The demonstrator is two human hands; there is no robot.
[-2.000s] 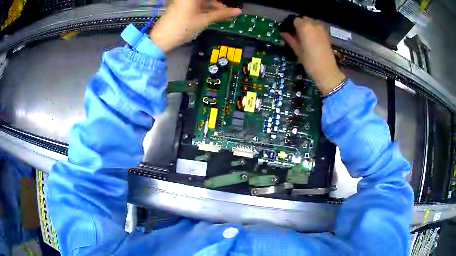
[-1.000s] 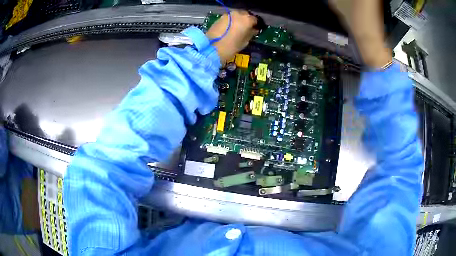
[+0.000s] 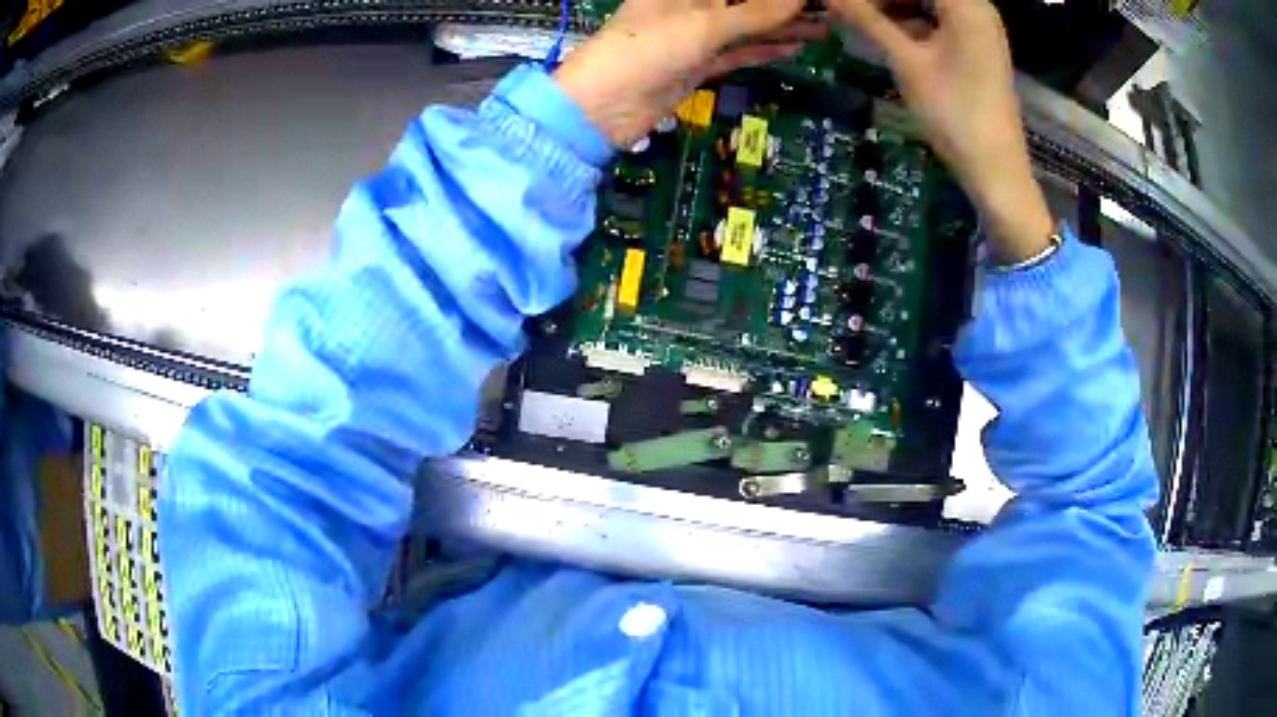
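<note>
A large green circuit board (image 3: 686,301) crowded with parts lies in a black carrier (image 3: 930,420) on the conveyor. Two yellow-taped transformers (image 3: 738,235) stand upright near its middle. My left hand (image 3: 672,56) is over the board's far left edge, fingers stretched to the right. My right hand (image 3: 952,87) is over the far right side, fingers pointing left. The fingertips of both hands come close together at the top edge of the picture, partly cut off. A small dark thing shows between them; what it is, and whether either hand grips it, I cannot tell.
Green clamps (image 3: 672,448) and silvery clamp arms lie along the carrier's near edge, beside a white label (image 3: 564,416). The near conveyor rail (image 3: 672,525) runs in front of my body. A component tray (image 3: 126,546) is at lower left. Black bins stand at the far right.
My right hand has come back from the far bins toward my left hand. My left hand has moved slightly, its fingers now extended. The board appears a little higher in the picture.
</note>
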